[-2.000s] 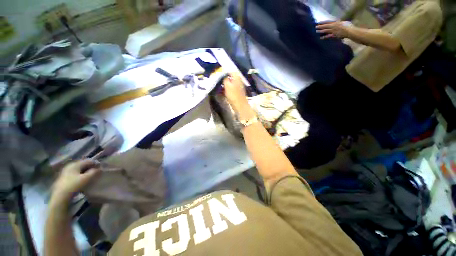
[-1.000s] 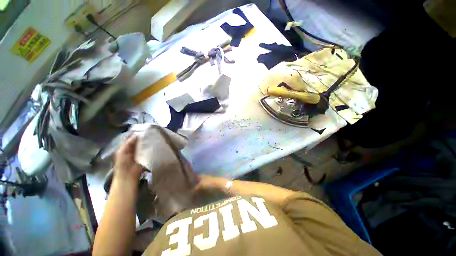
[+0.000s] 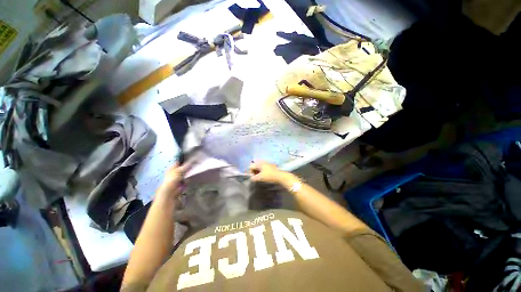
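A grey-taupe garment panel (image 3: 214,191) hangs between my hands at the table's near edge, close to my body, blurred. My left hand (image 3: 173,177) grips its left side. My right hand (image 3: 264,171) grips its right side. A panel with black strips (image 3: 200,112) lies on the white table cover just beyond, its near end by the held cloth. The steam iron (image 3: 315,108) rests at the right end of the table, its yellow-tan handle up, beside the scorched iron rest cloth (image 3: 374,77).
A pile of grey pieces (image 3: 63,131) covers the table's left. A yellow ruler (image 3: 145,84), a knotted grey tie strip (image 3: 224,43) and black cloth pieces (image 3: 298,45) lie on the far side. A blue crate (image 3: 374,199) with dark garments (image 3: 451,199) stands at right.
My right hand has come out from behind the cloth and grips its right side. My left hand has moved lower. The panel is spread between both hands, nearer my body.
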